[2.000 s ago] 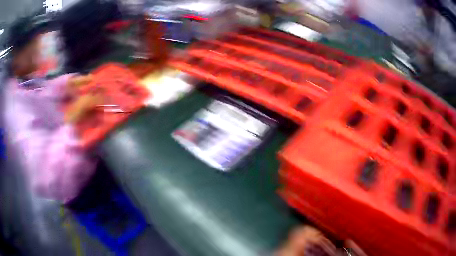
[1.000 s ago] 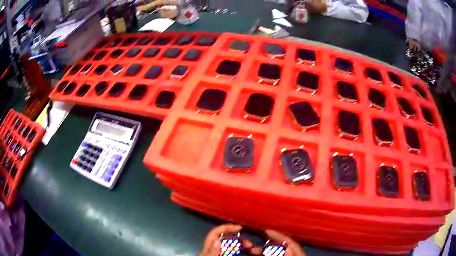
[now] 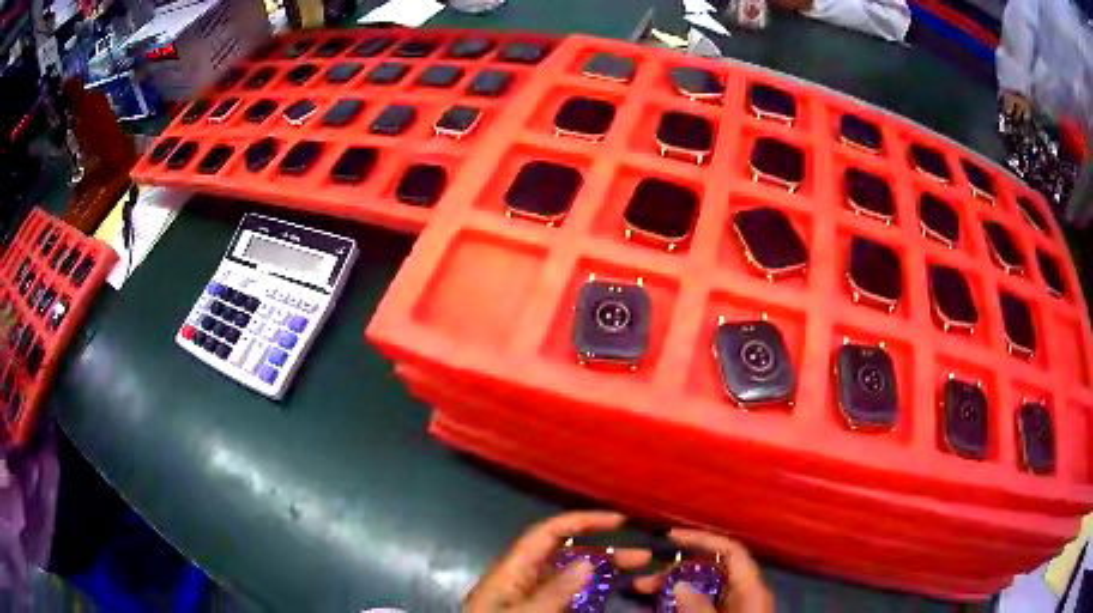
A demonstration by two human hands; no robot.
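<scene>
My left hand (image 3: 539,568) is at the bottom edge, partly cut off, and holds a watch body (image 3: 587,580) with a lit purple-white screen, its thumb on the screen. My right hand (image 3: 728,575) is beside it and holds a second lit watch body (image 3: 692,582), thumb on its screen. Both are just in front of a stack of red-orange foam trays (image 3: 719,461). The top tray holds rows of dark watch bodies. The front-row ones, such as this watch body (image 3: 613,321), lie face down. The front-left pocket (image 3: 479,287) is empty.
A calculator (image 3: 266,305) lies left of the stack on the green bench (image 3: 324,479). A flatter filled tray (image 3: 396,213) is behind it. Another tray (image 3: 90,258) is at the far left. Papers lie at the lower right. People's sleeves (image 3: 865,14) show across the bench.
The view has swung from the left onto the stack and both hands, then shifted slightly. The screens have changed from a striped pattern to purple-white, and the thumbs now rest on them.
</scene>
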